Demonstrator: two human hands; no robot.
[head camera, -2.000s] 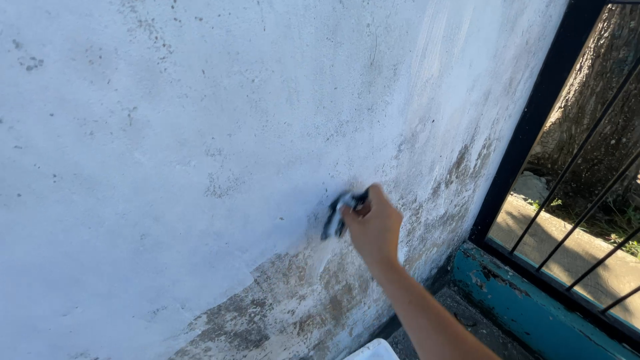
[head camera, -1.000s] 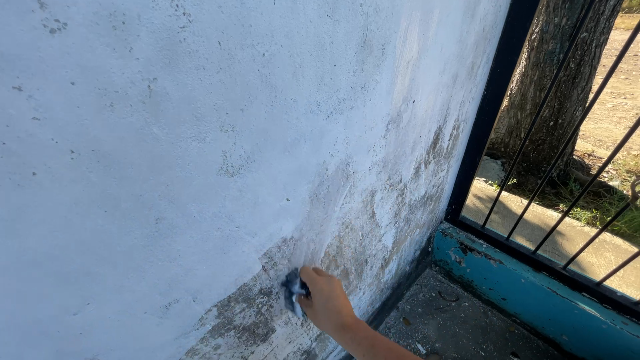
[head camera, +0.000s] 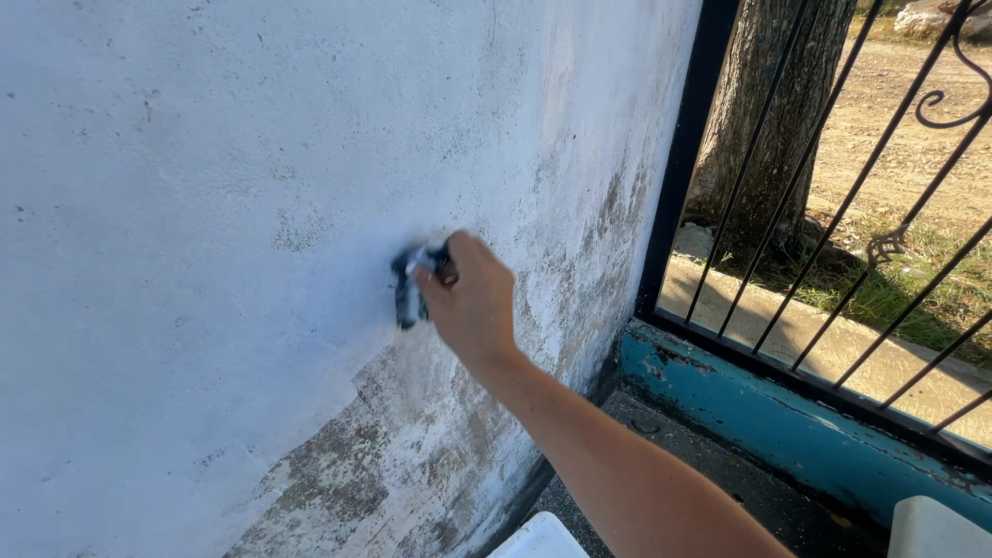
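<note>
My right hand (head camera: 474, 298) is closed around a small dark tool with white paint on it (head camera: 411, 283), blurred by motion and too unclear to name exactly. The tool lies against a rough plastered wall (head camera: 232, 232), at the upper edge of a worn patch (head camera: 333, 473) where grey and brown show through. Smooth white covers the wall above and to the left of that patch. My left hand is out of view.
A black metal gate or railing (head camera: 668, 232) stands at right over a low, chipped teal ledge (head camera: 736, 403). Beyond it rises a tree trunk (head camera: 775, 124). White plastic edges show at the bottom centre (head camera: 542, 539) and bottom right (head camera: 930, 531).
My right hand has moved up the wall with the tool since one second ago, from the upper part of the worn patch. The white plastic edge at bottom centre is back in view.
</note>
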